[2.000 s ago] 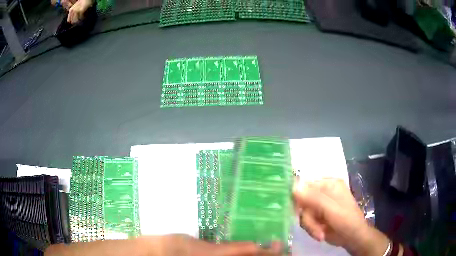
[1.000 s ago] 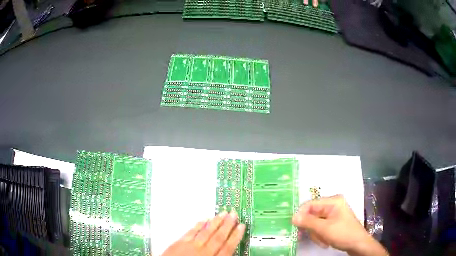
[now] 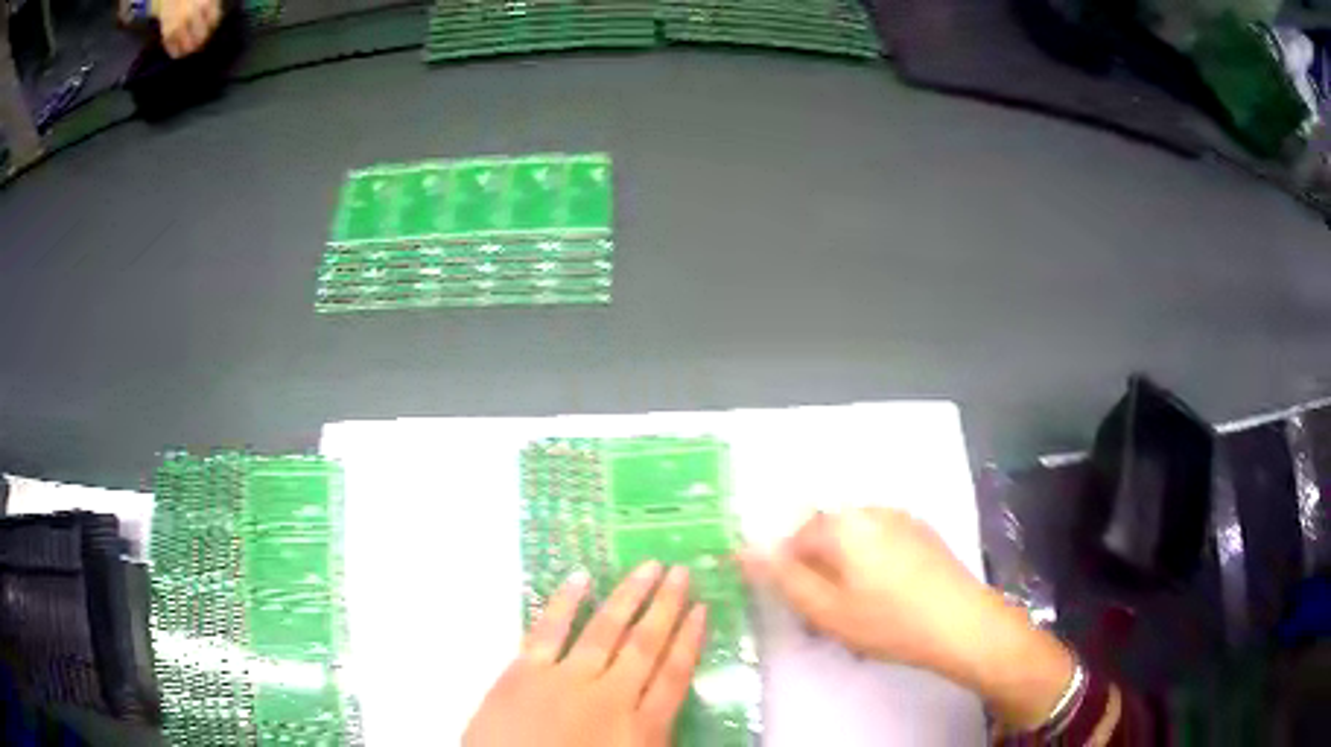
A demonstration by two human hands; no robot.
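Note:
A fanned set of green circuit board panels [image 3: 669, 479] lies on the white sheet [image 3: 423, 584] in front of me. My left hand [image 3: 606, 657] rests flat on the panels, palm down, fingers slightly spread, holding nothing. My right hand [image 3: 861, 584] is at the panels' right edge, thumb and fingertips brought together. The picture is blurred, and whether a small part is between the fingertips cannot be seen. The pile of small gold parts is not visible now.
A fanned panel stack [image 3: 292, 584] lies at left beside black ribbed trays [image 3: 59, 598]. Another panel stack [image 3: 470, 204] lies on the dark surface [image 3: 818, 234]. More panels [image 3: 540, 26] are at the far edge. A black box [image 3: 1153, 474] stands at right. Another person's hand [image 3: 187, 22] shows top left.
Two seconds ago a panel was blurred in motion near my hands; now the panels lie under my left hand. My left hand has moved further onto them. The stack on the dark surface has shifted left.

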